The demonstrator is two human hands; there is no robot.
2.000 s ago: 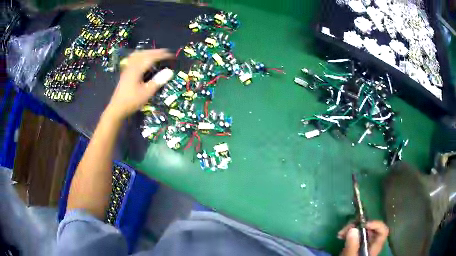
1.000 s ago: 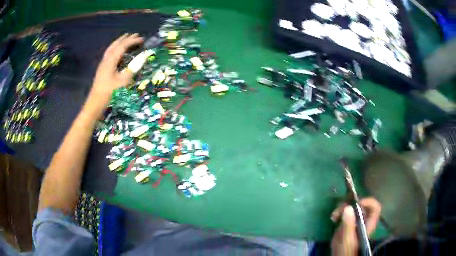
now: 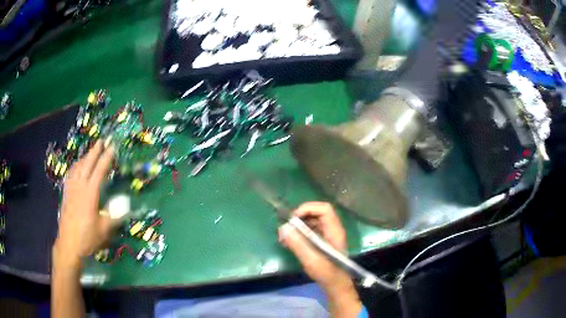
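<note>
My right hand [image 3: 315, 239] holds the soldering iron [image 3: 323, 246] below the fume hood, its blurred tip pointing up and left over the green mat. A thin white feed tube [image 3: 459, 233] runs from its rear end off to the right. My left hand [image 3: 87, 208] is over the pile of small circuit boards [image 3: 133, 127] at the left, fingers reaching up into it, with a white cover on the thumb. The hand is blurred, and I cannot tell whether it holds a board. More boards [image 3: 146, 235] lie right of the hand.
A tangled pile of black-and-white lead parts [image 3: 236, 118] lies at centre back. Behind it stands a black tray [image 3: 260, 72] of white housings [image 3: 248, 31]. The fume extractor hood [image 3: 350, 174] stands right of the iron. A dark mat [image 3: 28, 143] lies at left.
The view has swung right, bringing the whole hood and feed tube into sight. My left hand has moved from the boards' far left side to their lower part. My right hand still holds the iron.
</note>
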